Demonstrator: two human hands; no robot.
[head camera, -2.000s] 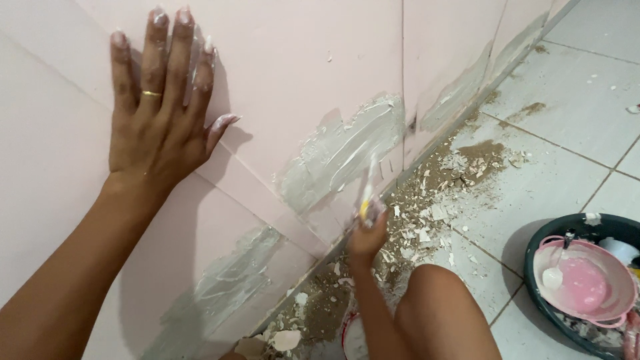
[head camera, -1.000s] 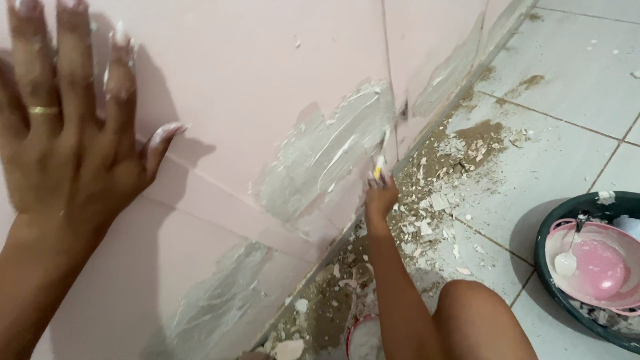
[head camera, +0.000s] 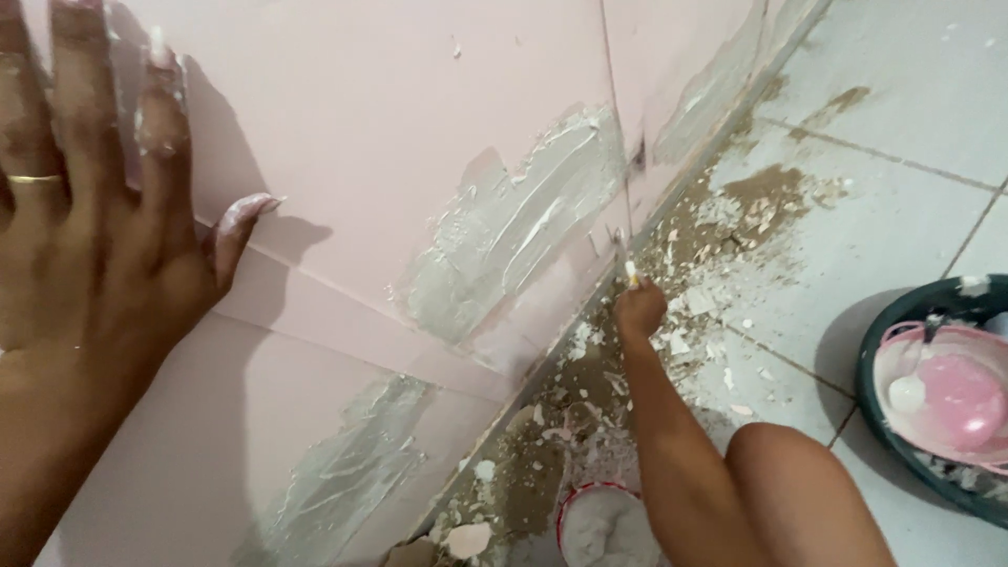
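My left hand (head camera: 102, 189) lies flat against the pink wall (head camera: 354, 94), fingers spread, a gold ring on one finger and white paste on the fingertips. Low at the wall's foot, my right hand (head camera: 642, 307) grips a small tool (head camera: 631, 272) with a white and yellow handle; its blurred tip is at the wall near a vertical seam. Grey-white wet filler (head camera: 528, 228) covers a patch up and left of the tool. A second filler patch (head camera: 346, 472) is at lower left, a third (head camera: 709, 94) at upper right.
Loose chips and brown dirt (head camera: 598, 386) lie along the wall's base on the white tiled floor (head camera: 906, 228). A red-rimmed tub of grey-white paste (head camera: 606, 528) stands by my right forearm. At right, a dark green basin (head camera: 866, 370) holds a pink container (head camera: 890, 346) with a white spoon.
My right hand has moved down off the middle filler patch to the wall's lower edge. My left hand now appears farther left, its fingertips partly cut off, as the view has shifted.
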